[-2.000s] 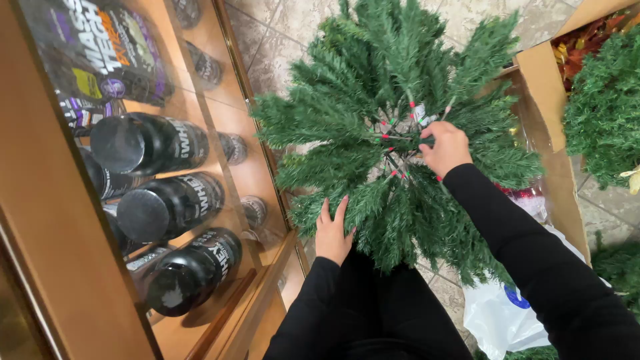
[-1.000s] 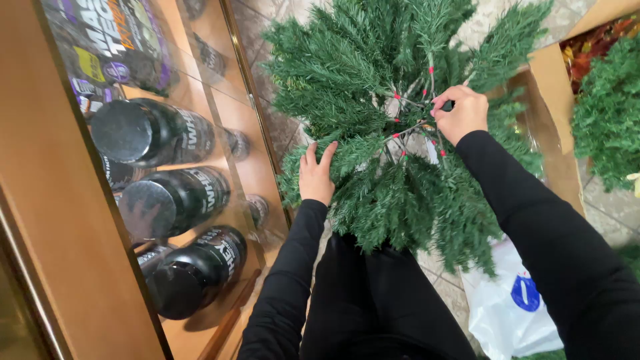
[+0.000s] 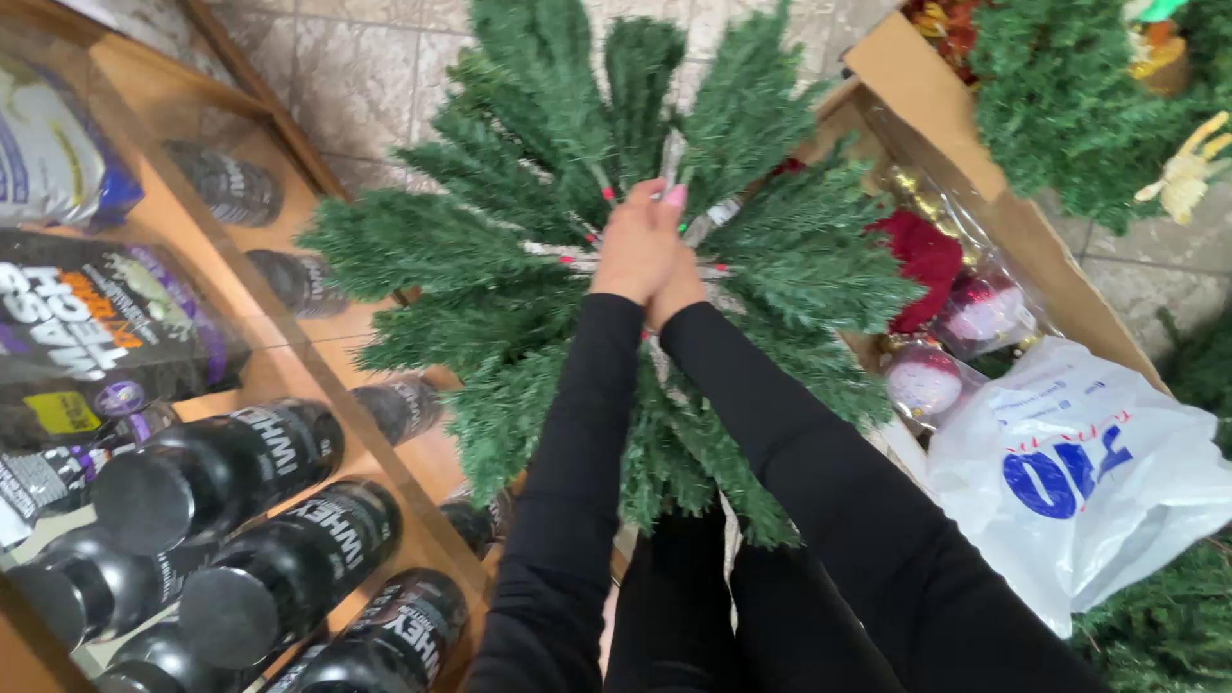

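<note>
A green artificial Christmas tree section [image 3: 481, 318] spreads its branches below me, seen from above, with red-marked branch ends meeting near the centre. My left hand [image 3: 633, 245] and my right hand [image 3: 680, 279] are together at that centre, touching, the left partly covering the right. The fingers curl round the middle of the tree, probably its pole, which they hide. What exactly each hand grips cannot be made out. A pale tag [image 3: 722, 212] shows just right of the hands.
At left, a wooden shelf unit [image 3: 327, 385] with glass holds black protein tubs [image 3: 260, 577]. At right stands a cardboard box [image 3: 1049, 260] with wrapped ornaments [image 3: 924, 380], a red cloth item [image 3: 919, 265] and a white plastic bag [image 3: 1078, 472]. More artificial greenery [image 3: 1049, 106] lies beyond it on the tiled floor.
My left hand has left the lower-left branches and joined my right hand at the tree's centre. The view has shifted, showing more of the box and its ornaments.
</note>
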